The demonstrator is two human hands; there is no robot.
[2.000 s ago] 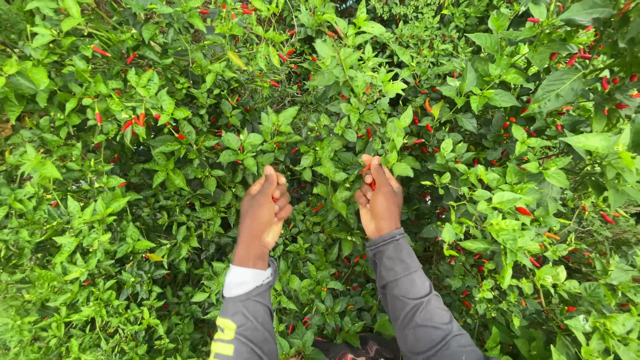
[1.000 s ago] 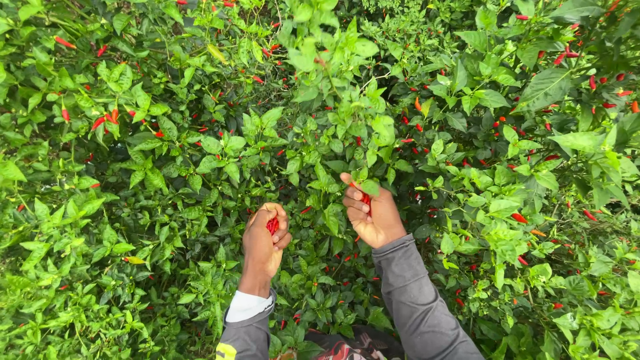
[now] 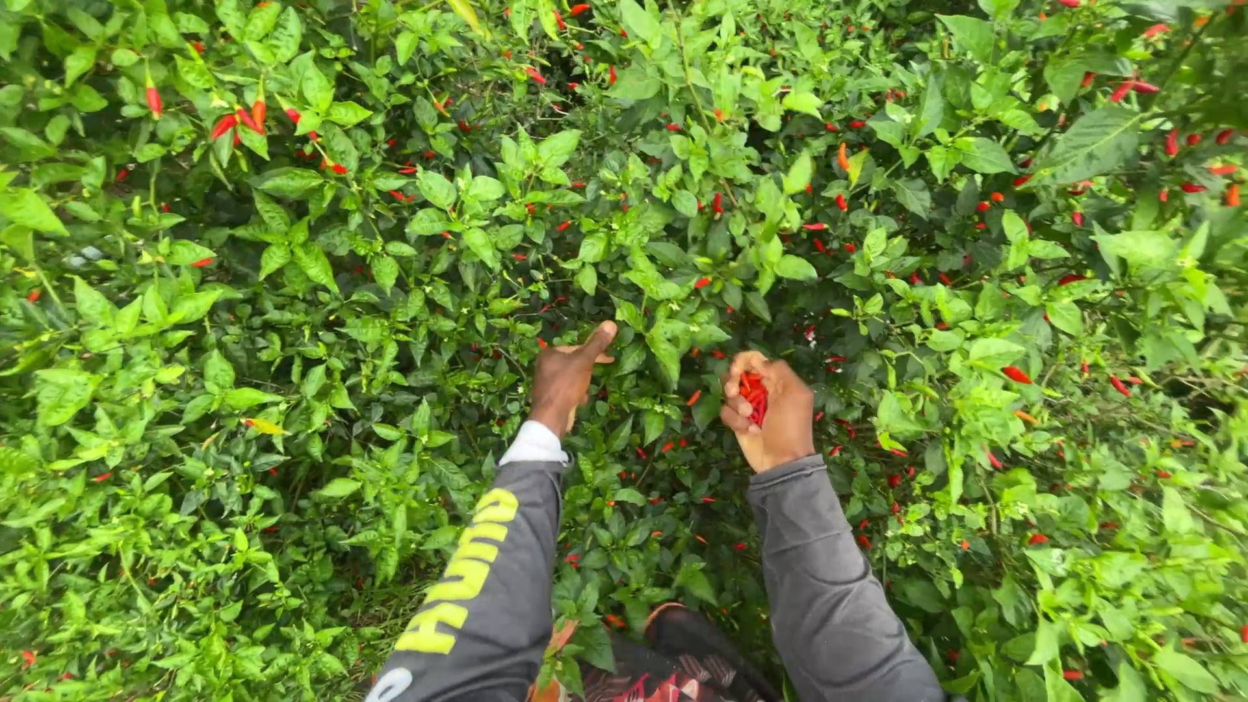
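Small red chili peppers lie bunched in my right hand, whose fingers curl around them at the right of centre. My left hand reaches among the leaves of a chili plant, back of the hand up and thumb pointing to the upper right; its fingers are largely hidden, and whether it holds anything cannot be seen. Between the two hands hang green leaves and a few red chilies.
Dense chili bushes surround both hands. More red chilies hang at the upper left, and others at the upper right behind broad leaves. Patterned cloth and a dark shoe show at the bottom edge.
My left hand, palm up with red chilies one second ago, is now turned over and extended into the foliage. My right hand has come down from the leafy stem, and its bunch of chilies now shows.
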